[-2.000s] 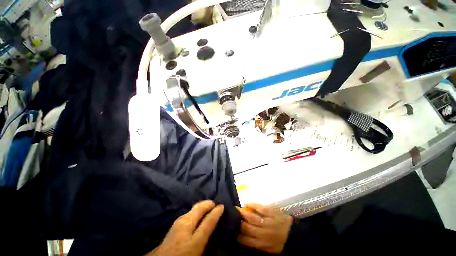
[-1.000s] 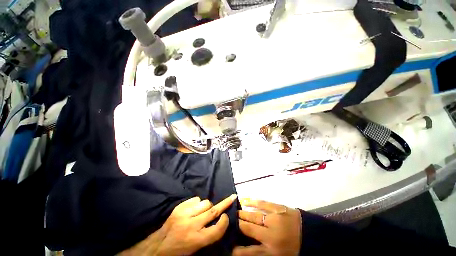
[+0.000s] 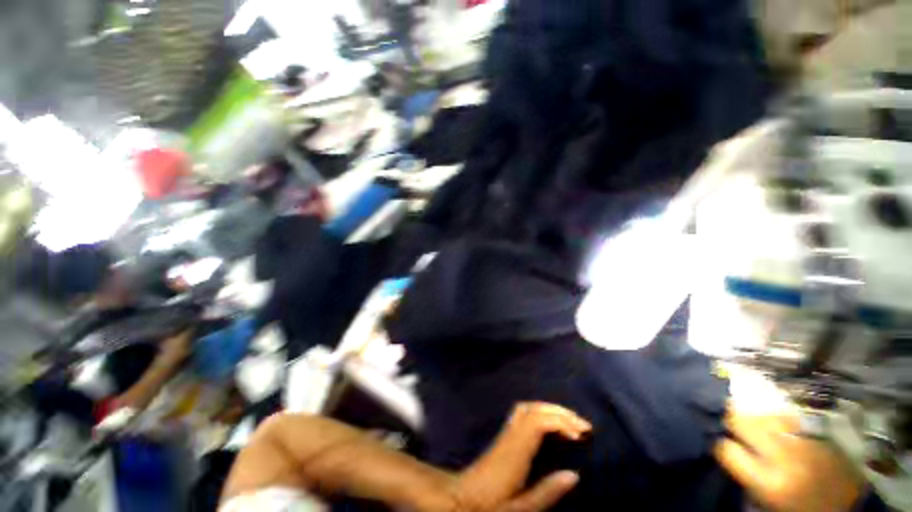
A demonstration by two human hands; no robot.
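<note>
The picture is blurred. Dark navy fabric (image 3: pixel 500 390) lies in a large heap from the top down to my hands. My left hand (image 3: pixel 525 455) is over the cloth at the bottom middle, its thumb and fingers apart with dark cloth between them; whether it grips is unclear. My right hand (image 3: pixel 785 445) is at the cloth's right edge, its fingertips touching it; its grip is blurred. The white sewing machine (image 3: pixel 850 220) is cut off by the right edge. The glowing lamp (image 3: pixel 640 285) stands over the cloth. The needle area is too blurred to read.
A cluttered floor area with white and blue cloth (image 3: pixel 365 205) fills the left side. Another person's arm (image 3: pixel 150 375) shows at the lower left. A red thing (image 3: pixel 160 172) and bright white patches are at the upper left.
The view has swung left, so the machine and lamp now sit farther right. My hands have moved apart; the left has come away from the seam edge. The scissors and red tool are out of view.
</note>
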